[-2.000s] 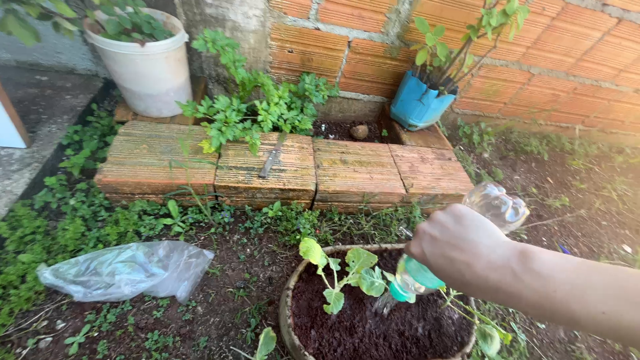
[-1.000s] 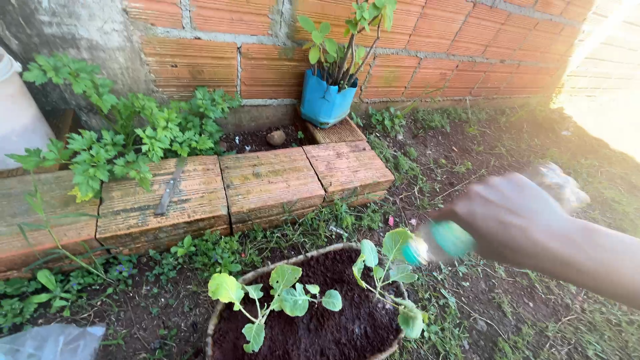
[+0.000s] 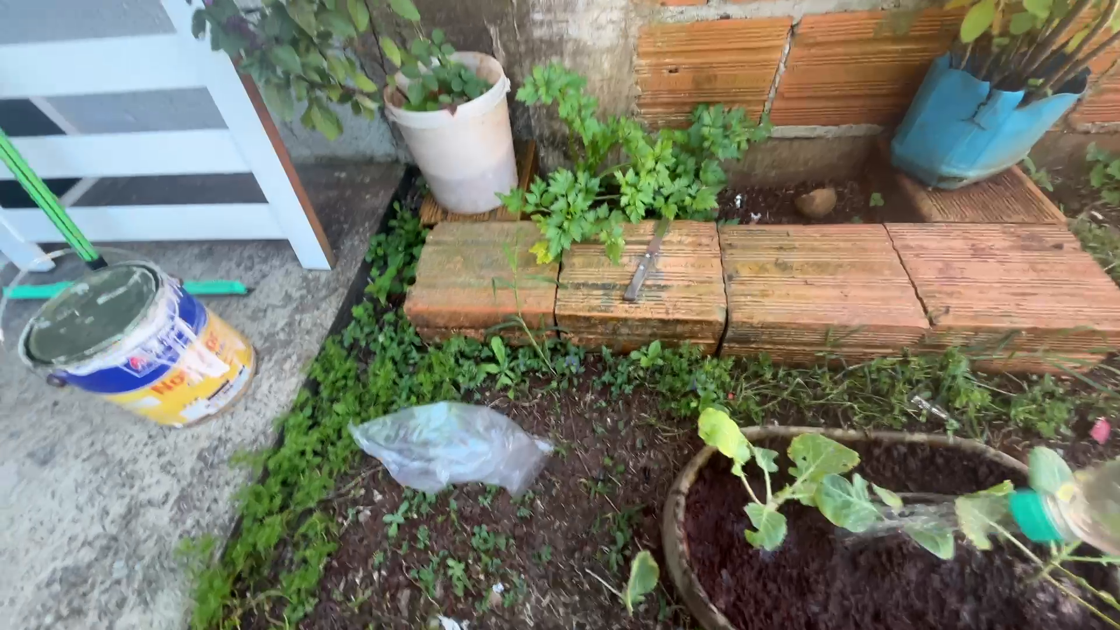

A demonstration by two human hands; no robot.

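Neither of my hands is in the frame. At the right edge a clear plastic bottle [image 3: 1098,507] with a green cap [image 3: 1037,516] lies tilted in the air over a round pot [image 3: 687,516], and water streams leftward from its cap; what holds it is out of view. Dark, wet soil [image 3: 805,569] fills the pot, and a leafy seedling [image 3: 770,499] leans inside it. A clear plastic bag [image 3: 451,446] lies on the ground left of the pot. On the hollow clay blocks [image 3: 814,280] behind rests a knife [image 3: 646,267].
A paint bucket [image 3: 184,359] stands on the concrete at left, near a green-handled tool [image 3: 48,197] and a white slatted wooden piece [image 3: 131,153]. Potted plants in a white bucket [image 3: 464,149] and a cut blue container [image 3: 971,131] stand by the brick wall [image 3: 709,61].
The view has swung left, and my right hand, seen earlier on the bottle, is out of frame. Water now runs from the bottle over the seedling leaves.
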